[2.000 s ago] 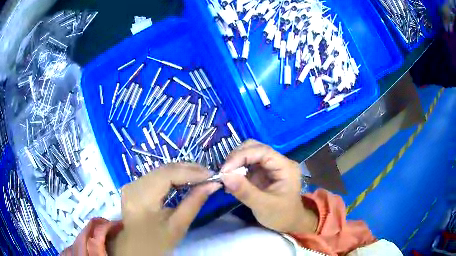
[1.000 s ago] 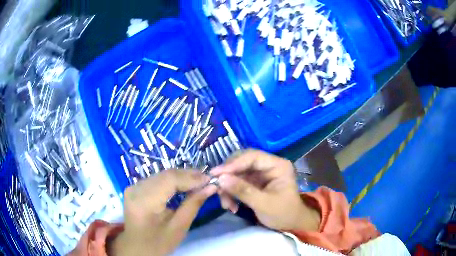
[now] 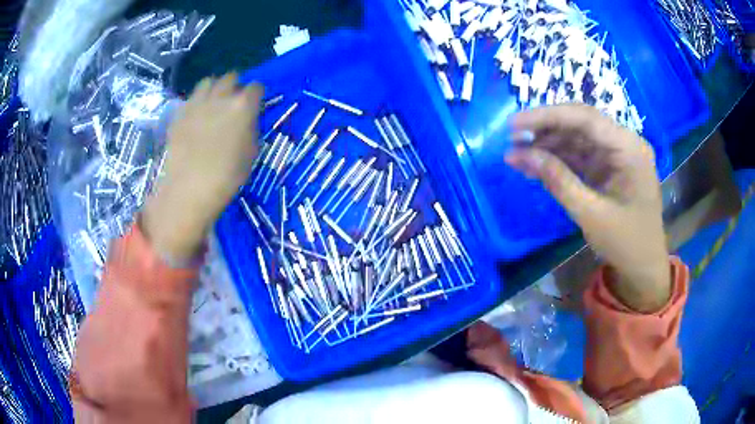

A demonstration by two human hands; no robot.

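My left hand (image 3: 207,157) is over the upper left edge of the middle blue tray (image 3: 364,368), back of the hand up; its fingertips are blurred and what they hold cannot be told. My right hand (image 3: 600,186) is above the right blue tray (image 3: 517,240), with thumb and index finger apart; a tiny pale spot shows between them, and no part is clearly held. Silver tubed assemblies (image 3: 352,178) with thin rods lie spread in the middle tray. White sleeved subassemblies (image 3: 538,50) are heaped in the right tray.
At left, a clear bag (image 3: 124,103) with metal tubes lies over the tub, partly behind my left arm. White sleeves (image 3: 219,331) lie at its near end. A small white cluster (image 3: 290,39) sits behind the middle tray. More rods (image 3: 691,25) lie at far right.
My hands have parted from their meeting point at the middle tray's near edge. The left moved up and left, the right up and right. The view has shifted, showing the tray's near end.
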